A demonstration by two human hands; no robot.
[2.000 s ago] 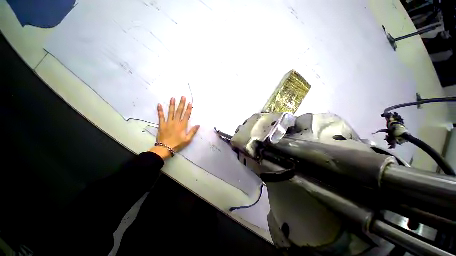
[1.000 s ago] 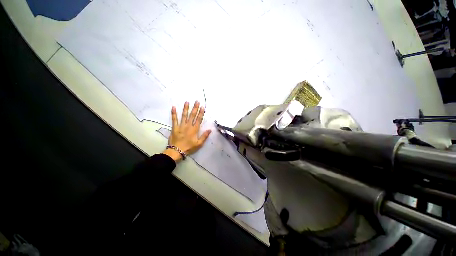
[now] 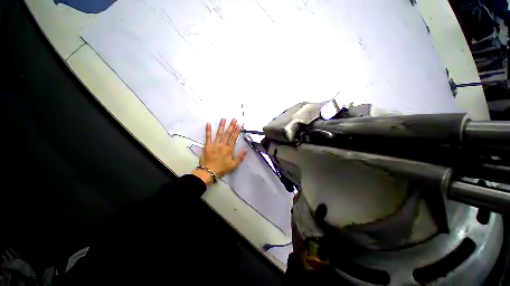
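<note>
The white paper marker [image 3: 184,61] with thin printed lines covers the lay. The cutting machine [image 3: 358,190], worn grey metal with a large round motor housing, stands on the right over the lay. Its dark narrow front part meets the paper just right of my left hand. My left hand [image 3: 222,152] lies flat on the paper, fingers spread, holding nothing, with a bracelet at the wrist. A dark cut line runs below it towards the table edge. Part of a hand seems to show at the machine's lower left, mostly hidden; I cannot tell its grip.
The cream table edge [image 3: 120,117] curves along the near side. A blue fabric piece [image 3: 86,4] lies at the top left. A thin dark rod [image 3: 472,84] with a foot stands at the far edge. Metal support bars [image 3: 486,129] extend right from the machine.
The machine has turned in view and its motor housing shows more. The yellow-brown block weight is now hidden behind it. My left hand stays flat, appearing farther right and lower.
</note>
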